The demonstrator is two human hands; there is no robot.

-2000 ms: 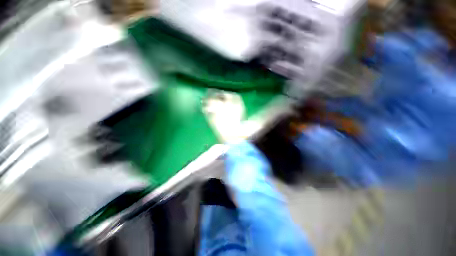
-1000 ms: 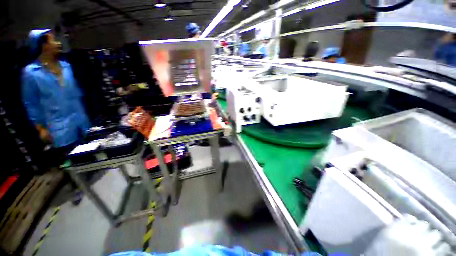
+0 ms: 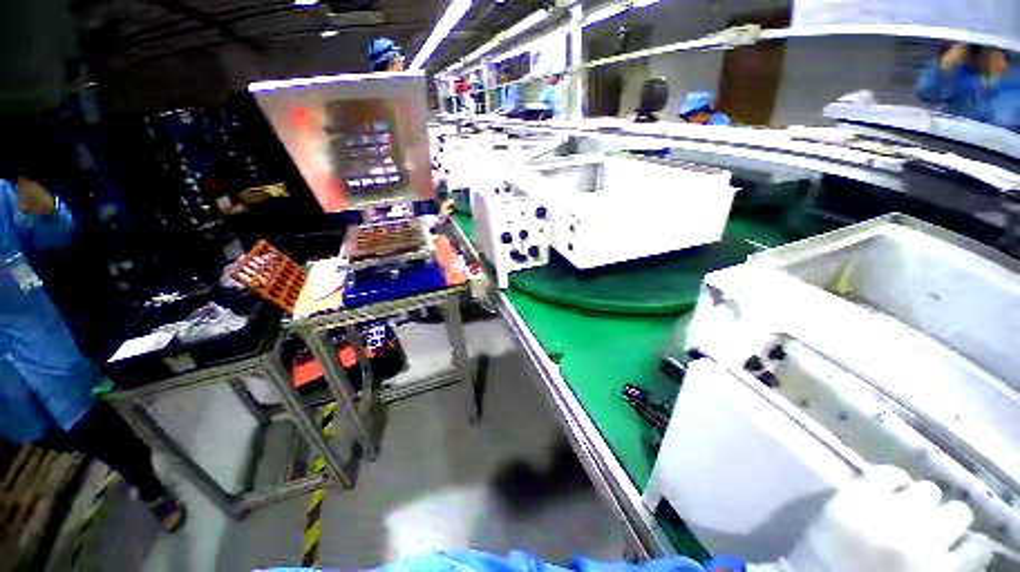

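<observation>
A large white open-topped enclosure (image 3: 749, 447) stands at the right on the green conveyor surface (image 3: 582, 346). My left hand (image 3: 889, 525), in a white glove, is at the lower right edge of the picture. Its fingers curl over the top edge of the near panel; the fingertips are hidden. Small black round connectors (image 3: 764, 363) show inside the near compartment. Black connectors (image 3: 647, 404) stick out at the enclosure's end, low over the green surface. My right hand is out of the picture.
Another white enclosure (image 3: 643, 212) sits on a green turntable (image 3: 604, 293) farther along. The metal edge rail (image 3: 559, 402) runs beside the floor. A cart with an orange tray and a monitor (image 3: 358, 145) stands left. A person in blue (image 3: 39, 324) is at the left edge.
The blurred view down at the conveyor became a view along the line. Since one second ago, the scene has shifted left and the person at left is partly cut off. The glove stays on the panel.
</observation>
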